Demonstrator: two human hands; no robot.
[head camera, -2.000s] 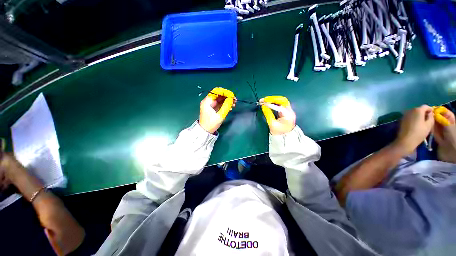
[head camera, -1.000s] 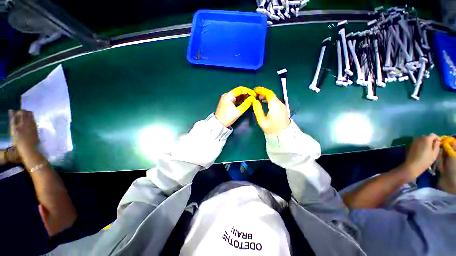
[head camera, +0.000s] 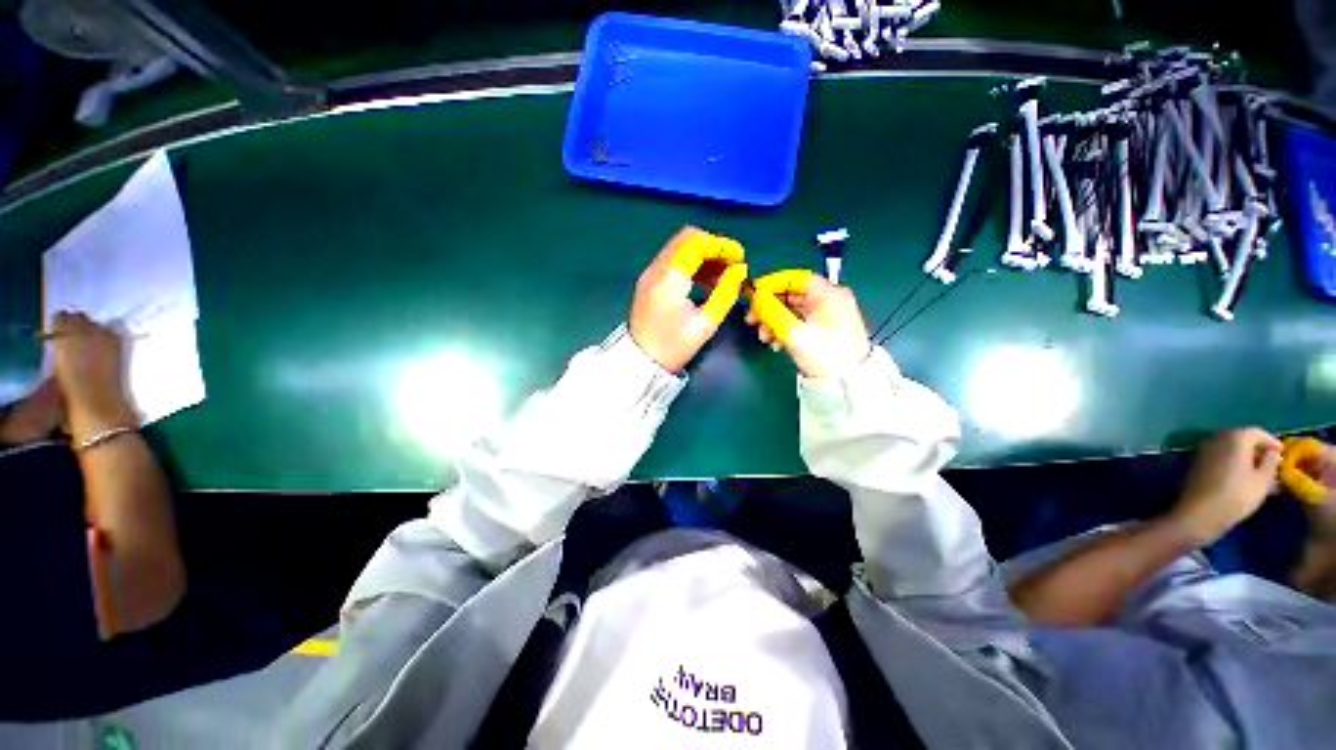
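Observation:
My left hand (head camera: 683, 302), with yellow finger cots on thumb and fingertip, is pinched closed close to my right hand, at the centre. My right hand (head camera: 815, 318) also wears yellow finger cots and has its fingertips together. Something small and dark shows between the two hands, too small to make out. A stick-shaped unit (head camera: 832, 254) stands out beyond my right hand, its pale head up and its lower part hidden by the hand. Thin black wire leads (head camera: 911, 311) spread to the right from behind my right hand.
A blue parts tray (head camera: 689, 183) with tiny bits lies ahead. A large pile of units (head camera: 1158, 183) is at right, a small pile (head camera: 856, 27) beyond the rail. A person's hand (head camera: 88, 366) is on a paper sheet (head camera: 164, 271) at left. Another person's hands (head camera: 1234, 476) are at right.
My hands first came together, then my right hand moved slightly right. The unit now lies under or in that hand, its wires spread right. The left person's hand is now on the paper.

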